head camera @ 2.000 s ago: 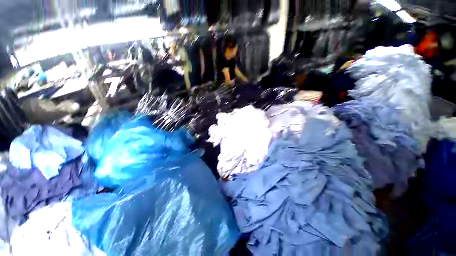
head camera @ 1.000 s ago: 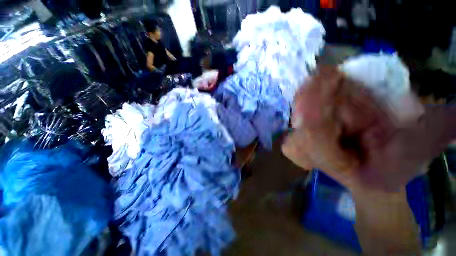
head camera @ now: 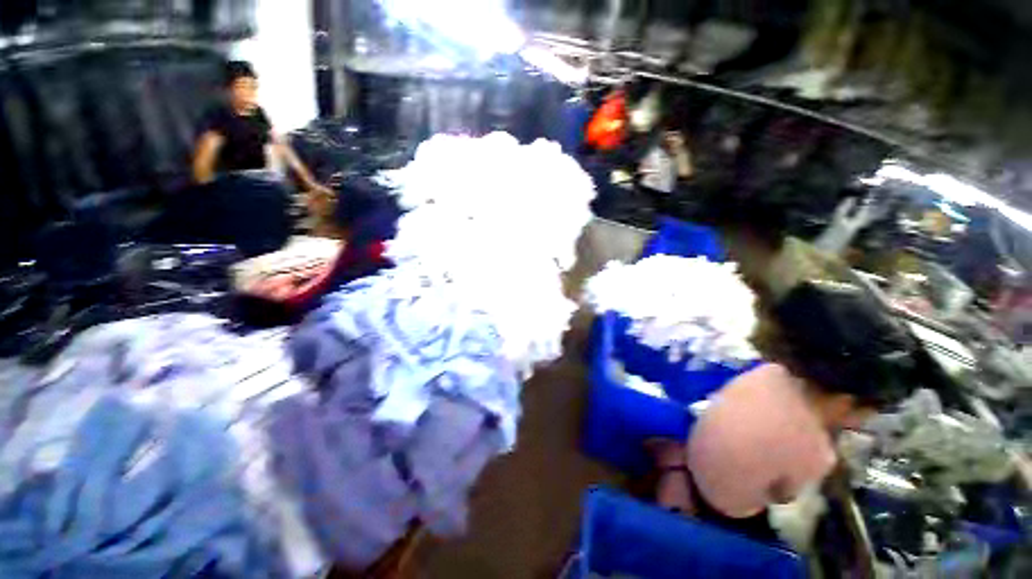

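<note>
Neither of my hands is in the picture. Nearest in front of me, light blue shirts (head camera: pixel 125 492) lie heaped at the lower left. Grey-purple shirts (head camera: pixel 351 469) lie beside them, with paler blue pieces (head camera: pixel 436 351) on top. A tall white heap (head camera: pixel 487 226) stands behind these. To its right, a blue plastic bin (head camera: pixel 622 396) is piled above its rim with white pieces (head camera: pixel 679 305). The frame is blurred, so single garments are hard to tell apart.
A person in a pink top (head camera: pixel 758 441) bends at the right beside the bins. Another blue bin (head camera: pixel 679 543) is at the bottom edge. Brown floor (head camera: pixel 526 481) runs between heaps and bins. A person in black (head camera: pixel 243 136) is at the back left. Folded pink cloth (head camera: pixel 289 271) lies behind the heaps.
The view has swung right, and the heaps have shifted left. The blurred hand and forearm in front of the bin are gone. The person in pink and more bins now show.
</note>
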